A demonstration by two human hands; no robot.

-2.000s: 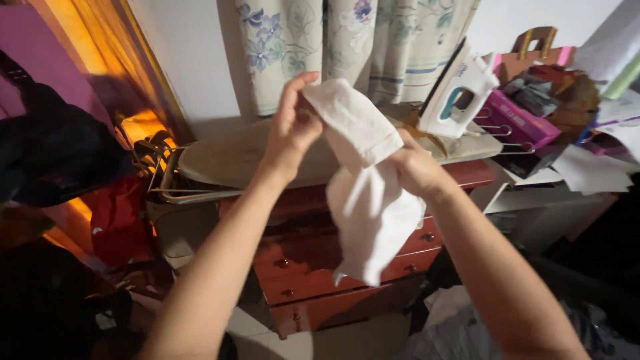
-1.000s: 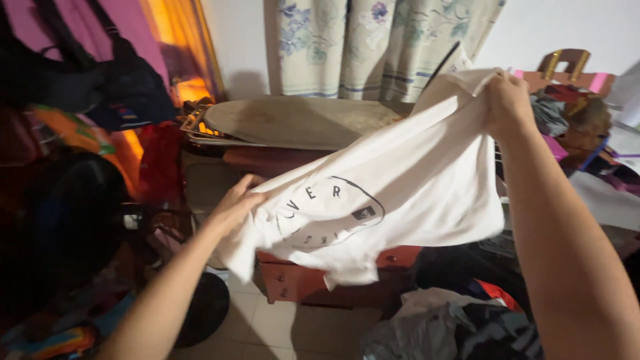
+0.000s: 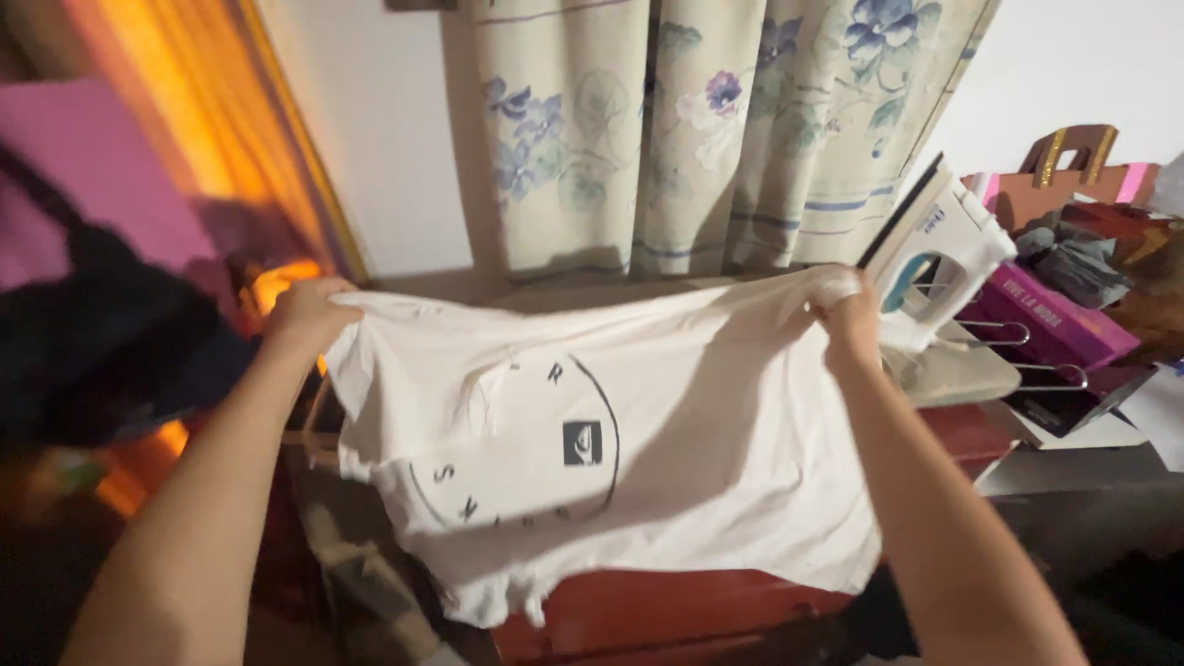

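A white T-shirt (image 3: 703, 416) with a black circular print hangs sideways, stretched between my two hands. My left hand (image 3: 310, 319) grips its upper left corner near a sleeve. My right hand (image 3: 842, 310) holds the upper right corner. The shirt's top edge runs in front of an ironing board (image 3: 962, 370), hiding most of it. A white clothes iron (image 3: 953, 259) stands upright on the board, just right of my right hand.
Behind the board hangs a floral curtain (image 3: 583, 139). A red chest of drawers (image 3: 666, 615) shows below the shirt. Wire hangers (image 3: 1045, 375), a purple box (image 3: 1064, 314) and piled cloth lie at the right. Dark garments (image 3: 111, 342) hang at the left.
The shirt was bunched between my hands two seconds ago, then slanted up to the right; now it is spread wide with its top edge nearly level. My left hand has risen.
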